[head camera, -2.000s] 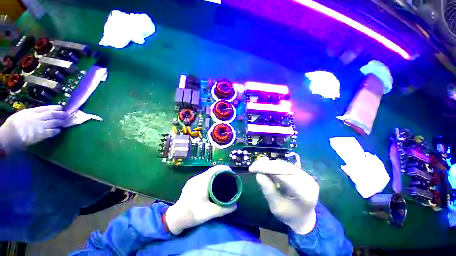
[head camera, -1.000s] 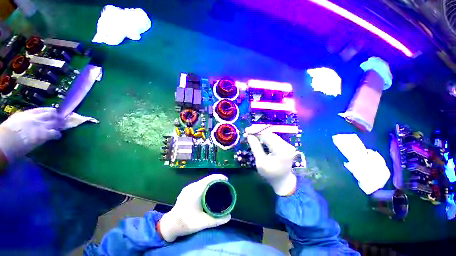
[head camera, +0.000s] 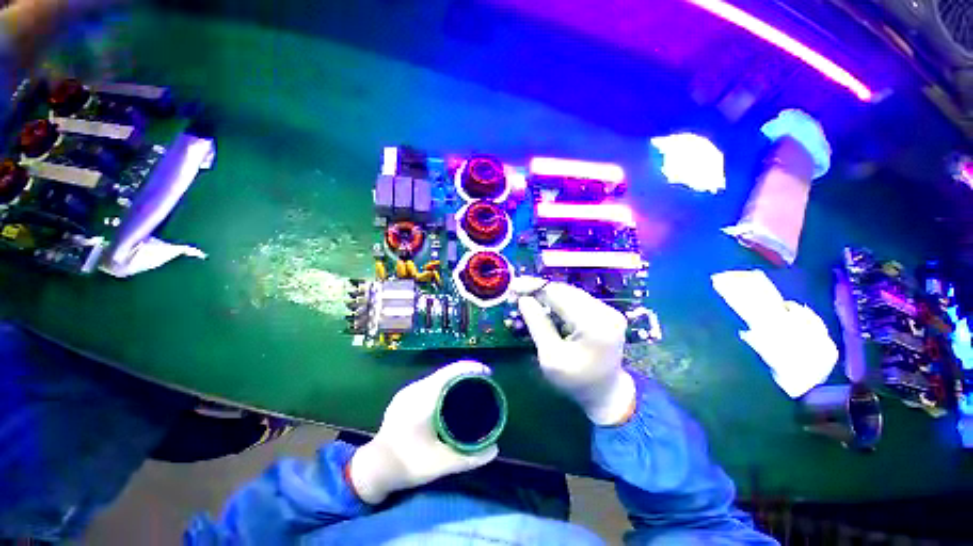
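Observation:
The green circuit board (head camera: 448, 309) lies flat in front of me, with three large red-copper rings in a column and three glowing bars to their right. My left hand (head camera: 411, 437), in a white glove, holds the green-rimmed coating pot (head camera: 471, 412) upright below the board's near edge; its inside is dark. My right hand (head camera: 581, 347), gloved, is over the board's near right part, fingertips beside the nearest large ring. Its fingers are pinched on a thin tool, likely the coating brush, mostly hidden in the fingers.
Another board (head camera: 80, 192) lies at the left beside a folded pale cloth (head camera: 165, 203). At the right are white wipes (head camera: 784, 336), a pinkish cylinder (head camera: 784, 203), a dark metal cup (head camera: 863, 416) and a third board (head camera: 902, 341). Another person's blue clothing shows at lower left.
My right hand has moved from the board's near edge up onto the board, beside the nearest ring. The other person's gloved hand has left the cloth at left. The white wipe at upper left is gone.

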